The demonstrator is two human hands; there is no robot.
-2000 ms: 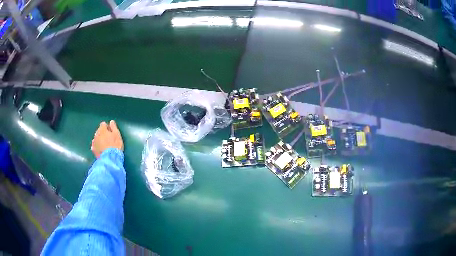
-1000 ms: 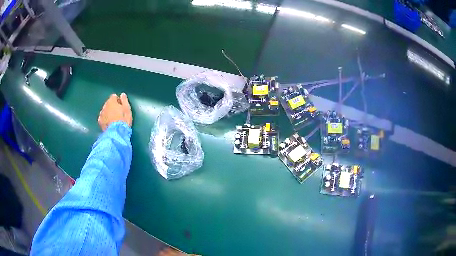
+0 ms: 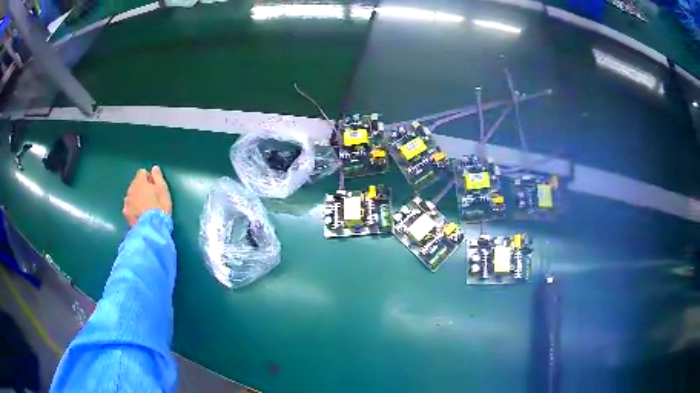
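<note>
My left hand point(image 3: 147, 193) rests palm down on the green bench at the left, its fingers curled. Its underside is hidden, and no object shows in it. My right hand is not in view. Several power supply boards lie right of centre, among them a front left one point(image 3: 355, 213), a tilted one point(image 3: 427, 232) and a front right one point(image 3: 499, 259). Thin wire leads point(image 3: 480, 119) trail from the rear boards across the pale rail. Two crumpled clear plastic bags, a rear one point(image 3: 249, 169) and a front one point(image 3: 234, 257), lie between my left hand and the boards, with dark contents inside.
A dark electric screwdriver point(image 3: 549, 330) lies at the lower right. A small black object point(image 3: 65, 157) sits at the far left. The pale metal rail point(image 3: 184, 117) crosses behind the work, with a darker green surface point(image 3: 230, 61) beyond. A grey post point(image 3: 57, 65) stands at upper left.
The camera view has shifted, moving the whole scene in the picture. A bit of skin at the bottom edge one second ago is gone. My left hand, bags and boards keep their places on the bench.
</note>
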